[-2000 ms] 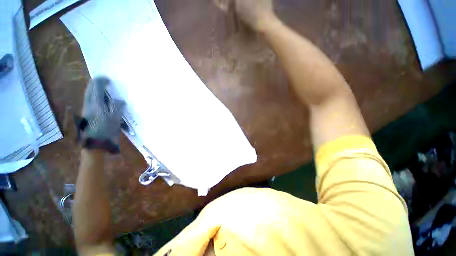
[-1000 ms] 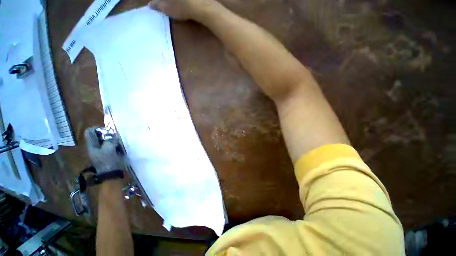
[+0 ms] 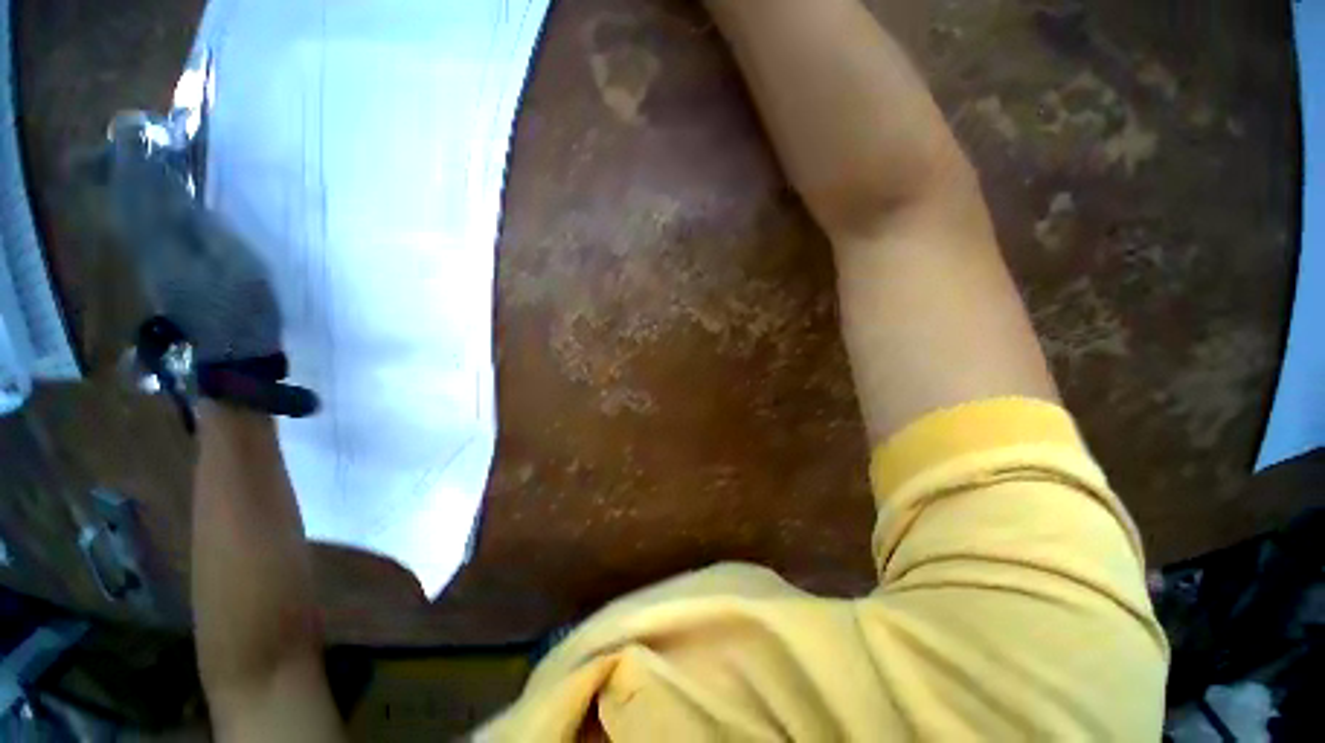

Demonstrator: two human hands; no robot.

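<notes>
A long cut piece bundle with a white paper top (image 3: 371, 290) lies on the brown table, its narrow end towards me. My left hand (image 3: 204, 276), in a grey mesh glove with a dark wrist strap, is at its left edge. Its blurred fingers are on a shiny silver clamp (image 3: 146, 131); the exact grip is hard to see. More silver metal shows on the edge just beside it. My right hand is cut off by the top edge; only the bare forearm shows.
Brown worn table (image 3: 683, 363) lies under the bundle. A metal clip (image 3: 109, 544) lies at the lower left. Other layered paper and fabric (image 3: 29, 290) stands at the left edge, and a pale sheet (image 3: 1293, 349) at the right edge.
The bundle has swung more upright and sits higher in view. The clamp seen below my left hand on the bundle's edge no longer shows there. My right hand has left the view at the top.
</notes>
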